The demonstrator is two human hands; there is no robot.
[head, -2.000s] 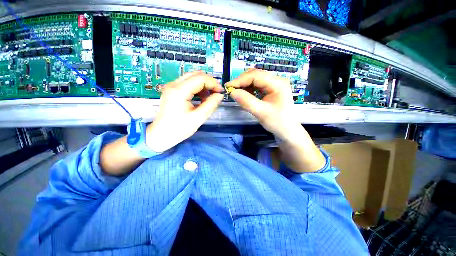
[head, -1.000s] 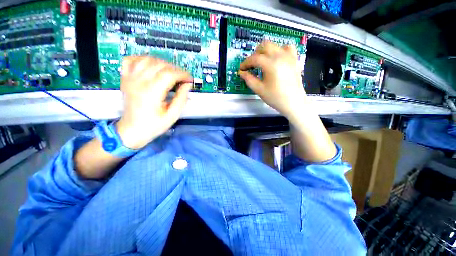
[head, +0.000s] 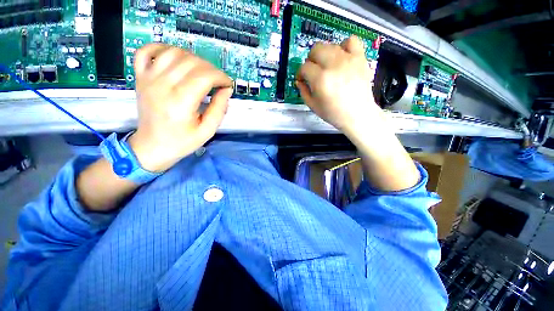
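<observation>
My left hand (head: 179, 100) is over the near edge of a green circuit board (head: 200, 39), thumb and fingertips pinched together beside the board's small dark sockets (head: 247, 87). My right hand (head: 337, 85) is over the near left part of another green board (head: 297, 45), its fingers curled and fingertips at the board. Any small part between the fingertips of either hand is too small or hidden to tell. A light blue wrist strap (head: 126, 163) with a round snap is on my left wrist.
Another board (head: 48, 51) lies at the left and one (head: 432, 91) at the right. A black wheel (head: 390, 85) shows in a gap. The silver near rail (head: 261, 119) runs before the boards. A cardboard box (head: 449, 188) stands below right. A blue sleeve (head: 504, 160) is at far right.
My hands have moved apart from their meeting point over the gap between boards. The yellow part seen between the fingertips earlier no longer shows. The camera view has shifted.
</observation>
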